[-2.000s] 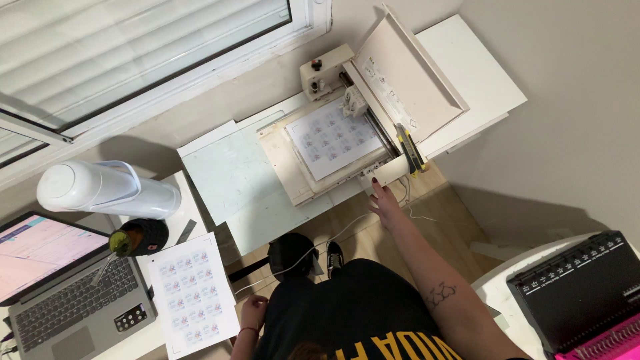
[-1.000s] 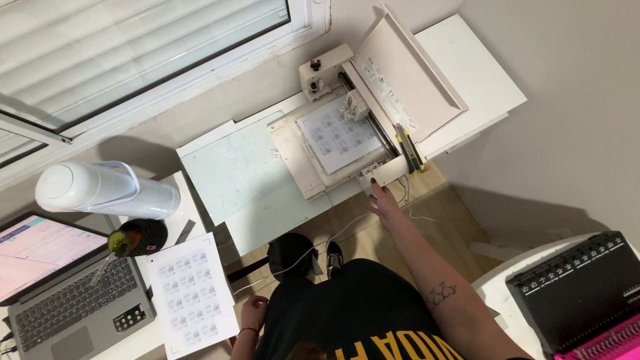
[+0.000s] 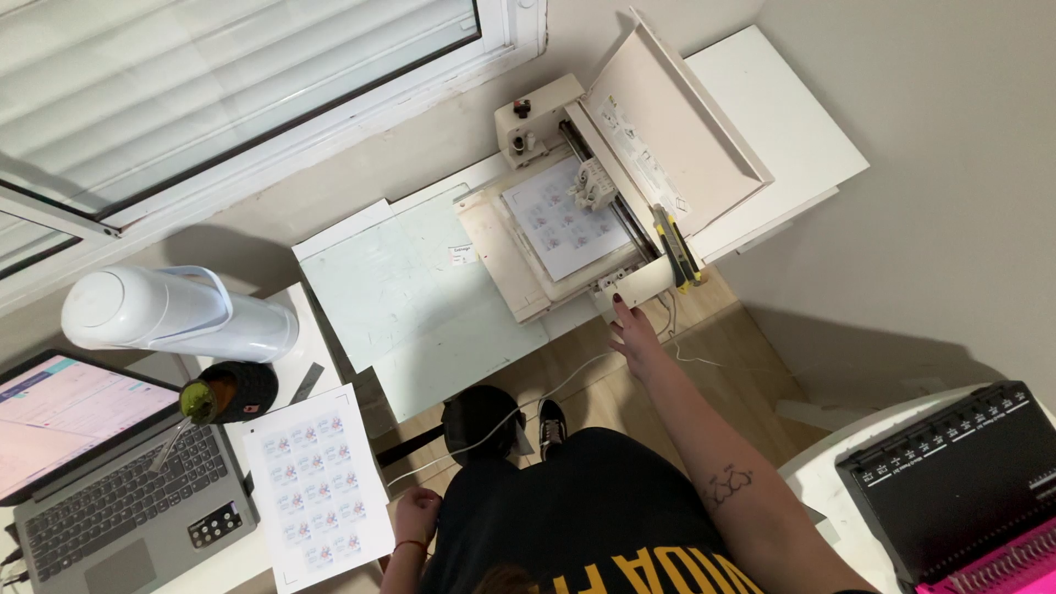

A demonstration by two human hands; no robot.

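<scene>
A cutting plotter (image 3: 639, 285) with its cover raised stands on a light desk with a glass top. On its pale mat (image 3: 495, 262) lies a printed sheet (image 3: 569, 239), partly under the white tool carriage (image 3: 592, 186). My right hand (image 3: 634, 334) reaches to the front end of the plotter, one fingertip at its panel, holding nothing visible. Yellow-and-black utility knives (image 3: 676, 247) rest at that end of the machine. My left hand (image 3: 418, 516) hangs with curled fingers beside a second sheet of printed stickers (image 3: 318, 487); whether it grips anything is hidden.
At left are a laptop (image 3: 124, 487), a white thermos jug (image 3: 181, 313) and a dark mate gourd with a metal straw (image 3: 227, 394). A cable (image 3: 536, 400) crosses below the glass-topped desk (image 3: 363, 289). A black and pink binding machine (image 3: 949, 487) sits at the lower right.
The mat and its sheet have slid right and deeper under the plotter's rail, and the tool carriage has shifted along the rail. My hands have stayed about where they were.
</scene>
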